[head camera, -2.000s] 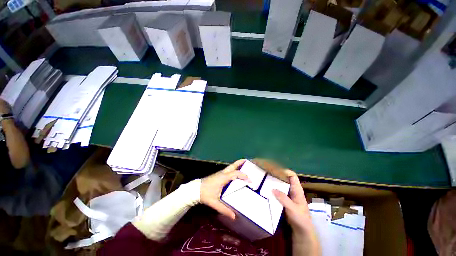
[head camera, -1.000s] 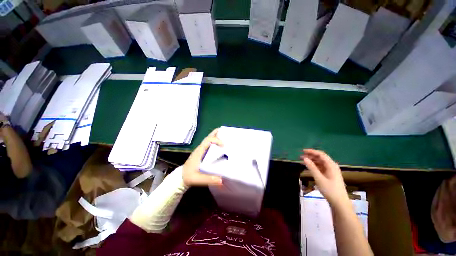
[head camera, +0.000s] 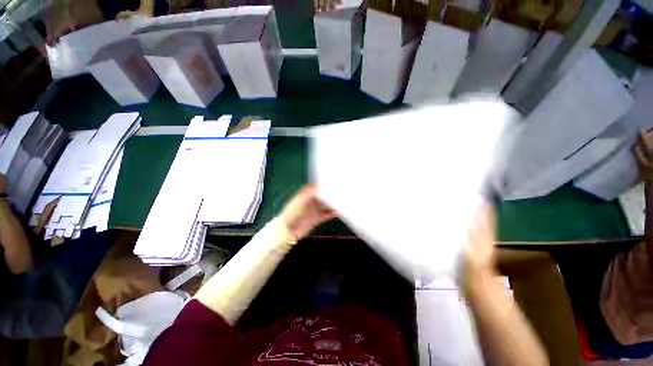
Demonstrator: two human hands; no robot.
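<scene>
A white carton (head camera: 415,179), blurred by motion, is held up over the front edge of the green bench. My left hand (head camera: 308,212) holds its lower left edge. My right hand (head camera: 481,246) is at its lower right side, blurred, with the fingers partly hidden; it appears to grip the carton. A fanned stack of white carton blanks (head camera: 215,182) with a blue stripe lies on the bench to the left of the carton.
More blanks (head camera: 89,168) lie farther left. Upright cartons (head camera: 250,61) stand along the far side, others (head camera: 566,129) at the right. A brown box (head camera: 537,286) holds blanks by my right arm. Crumpled kraft paper (head camera: 93,304) lies lower left. Other people's arms (head camera: 630,286) show at both sides.
The carton has been raised from my lap to over the bench, and its large white side now shows. My right hand has come back to it. The view has shifted slightly.
</scene>
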